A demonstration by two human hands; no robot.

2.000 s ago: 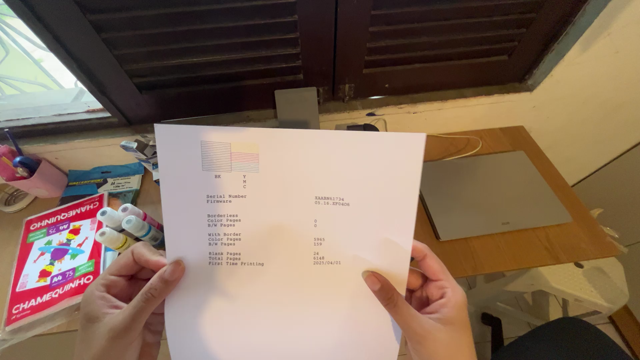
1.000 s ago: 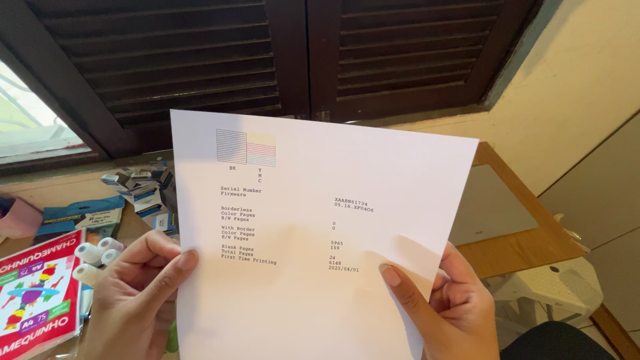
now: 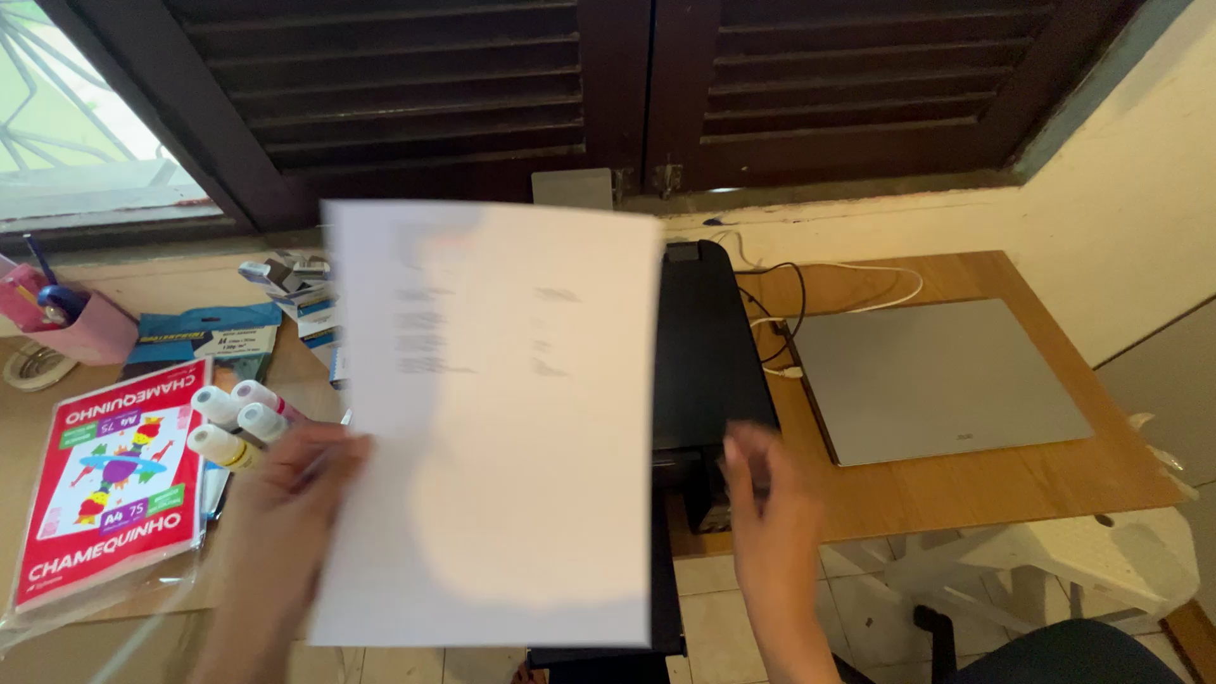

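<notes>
My left hand (image 3: 294, 513) pinches the left edge of a printed sheet of paper (image 3: 513, 427), which hangs upright and blurred in front of me. Small print and a faint pattern show in its upper part. To the right, clear of the sheet, my right hand (image 3: 774, 522) has its fingers apart and nothing between them. Behind the sheet stands a black printer (image 3: 708, 351), mostly hidden. Ink bottles (image 3: 223, 446) lie just left of my left hand, beside a red pack of A4 paper (image 3: 114, 484).
A closed grey laptop (image 3: 940, 380) lies on the wooden desk (image 3: 950, 499) at the right, near black and white cables (image 3: 798, 304). A pink pen holder (image 3: 90, 328), a roll of tape (image 3: 38, 366) and small boxes (image 3: 304, 294) stand at the left. A white plastic stool (image 3: 1130, 560) is below the desk.
My right hand has let go of the sheet's right edge and moved away to the right. The sheet has moved left relative to the desk, uncovering part of the printer.
</notes>
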